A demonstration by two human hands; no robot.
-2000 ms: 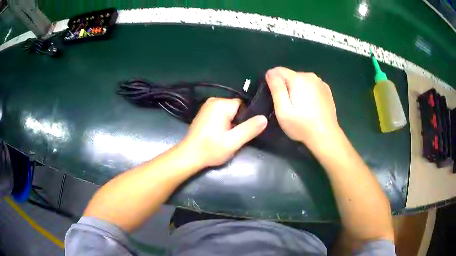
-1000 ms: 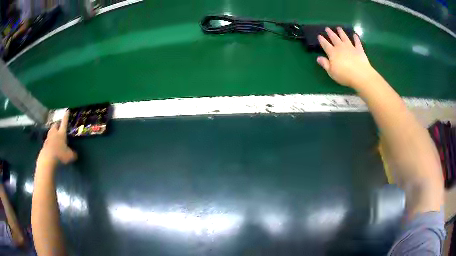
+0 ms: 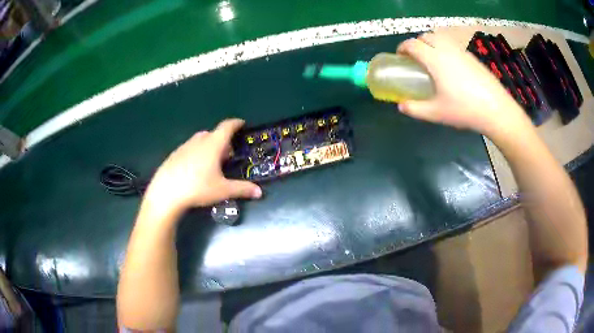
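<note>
An open black power strip base [image 3: 296,144] lies on the dark green bench. It shows brass contacts, red and blue wires and a pale board along its near side. My left hand [image 3: 195,170] is on its left end, thumb at the near edge and fingers at the far edge. My right hand [image 3: 449,84] holds the squeeze bottle [image 3: 398,78] tilted on its side above the bench, right of and beyond the base. Its teal-green nozzle points left. The plug [image 3: 226,212] lies below my left hand. The coiled power cord [image 3: 120,180] lies to the left.
Black top covers with red spots [image 3: 511,71] stand in rows on the cardboard sheet [image 3: 488,146] at the right. A scuffed white rail [image 3: 215,63] runs between the bench and the green conveyor belt [image 3: 150,45]. A cardboard box [image 3: 485,260] is below the bench edge.
The open base has moved from the far left to the middle with my left hand. My right hand has left the closed strip on the belt and taken up the bottle. The closed strip is out of view.
</note>
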